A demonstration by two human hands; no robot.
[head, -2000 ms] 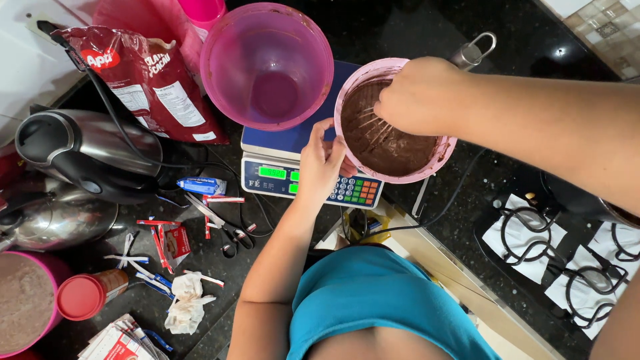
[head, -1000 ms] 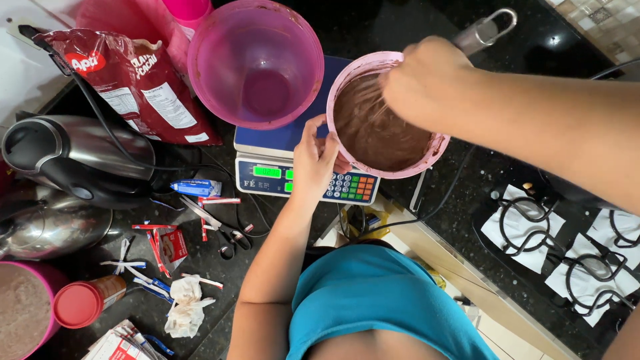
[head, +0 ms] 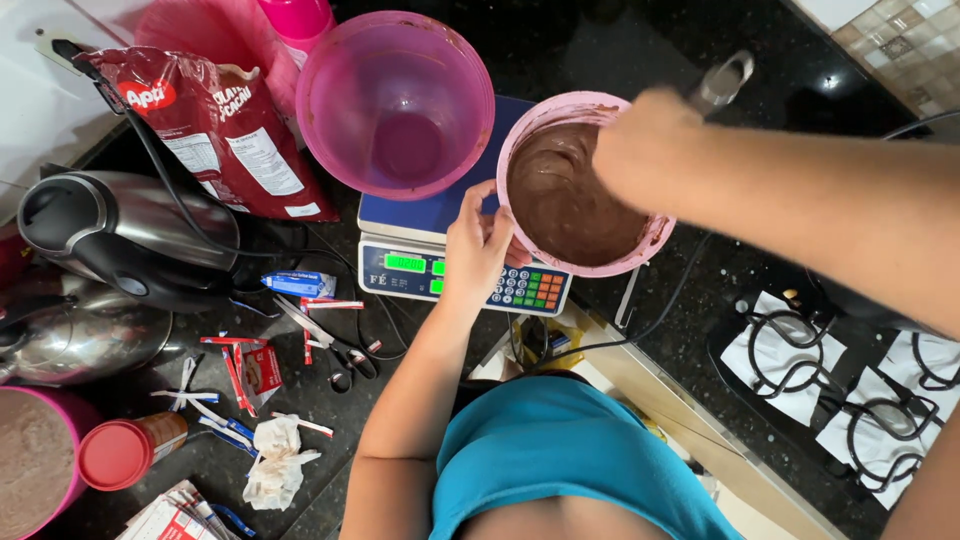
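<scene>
A pink plastic bowl (head: 517, 150) of thick brown mixture (head: 577, 202) stands tilted by the blue-topped digital scale (head: 390, 217). My left hand (head: 480, 232) grips the bowl's near left rim, thumb outside, in front of the scale's keypad. Over the bowl's right side is my right hand (head: 649, 142), blurred and closed around a utensil whose metal loop handle (head: 726, 79) sticks out beyond it; the working end is hidden by the hand. A larger, translucent magenta bowl (head: 409, 146), smeared at its rim, sits on the scale's left part.
At left are a maroon cocoa bag (head: 259, 161), an electric kettle (head: 157, 217), a metal teapot (head: 97, 330), scissors (head: 330, 345), torn wrappers (head: 259, 371), a red-lidded jar (head: 116, 454) and another filled bowl (head: 75, 435). A gas stove (head: 832, 420) stands at right; a cable (head: 667, 315) crosses the counter.
My right hand has moved about over the bowl and is now at its right side. The mixture's surface has changed shape, and the earlier visible whisk wires are hidden. My left hand stays at the rim.
</scene>
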